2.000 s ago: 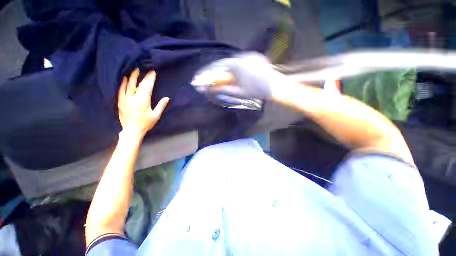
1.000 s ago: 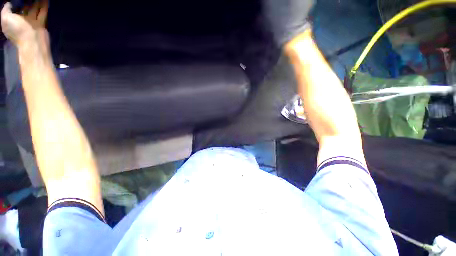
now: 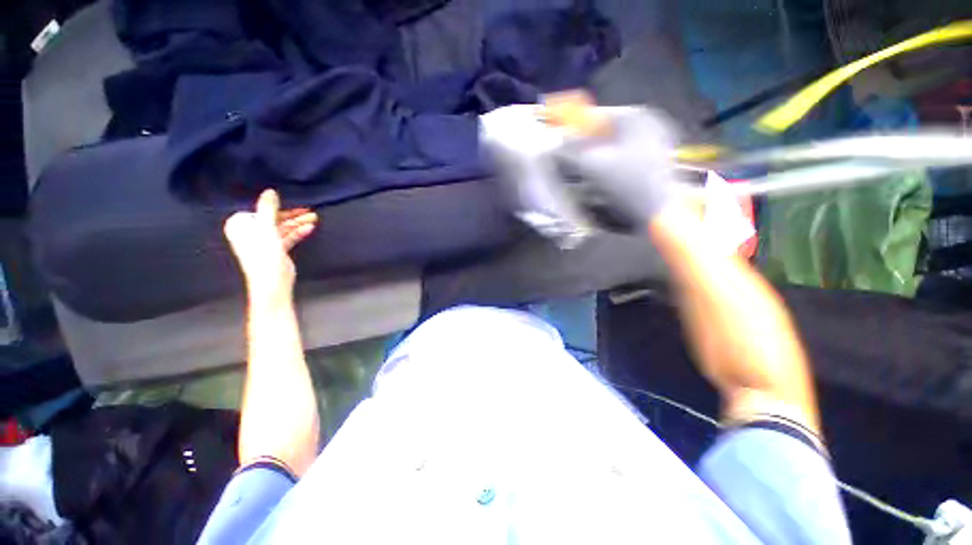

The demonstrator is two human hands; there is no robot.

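Note:
A dark navy garment (image 3: 330,133) lies in loose folds over the back of the padded dark sleeve board (image 3: 139,240). My left hand (image 3: 266,234) is bare, at the garment's front edge over the board, fingers apart; whether it pinches the cloth cannot be told. My right hand (image 3: 629,165), in a grey glove and blurred by motion, is closed on the orange-brown handle of the steam iron (image 3: 544,197). The iron is at the right end of the board, beside the garment, its silver body blurred. Whether it touches the cloth cannot be told.
A whitish hose (image 3: 853,154) runs right from the iron. A yellow hose (image 3: 853,75) curves at upper right. A red and white piece (image 3: 735,218) and green cloth (image 3: 853,234) are behind my right arm. A dark pile (image 3: 149,463) is at lower left.
My right hand has come down from the top and taken the iron from its parked place. My left hand has moved right and down from the upper left corner. The garment lies rearranged over the board.

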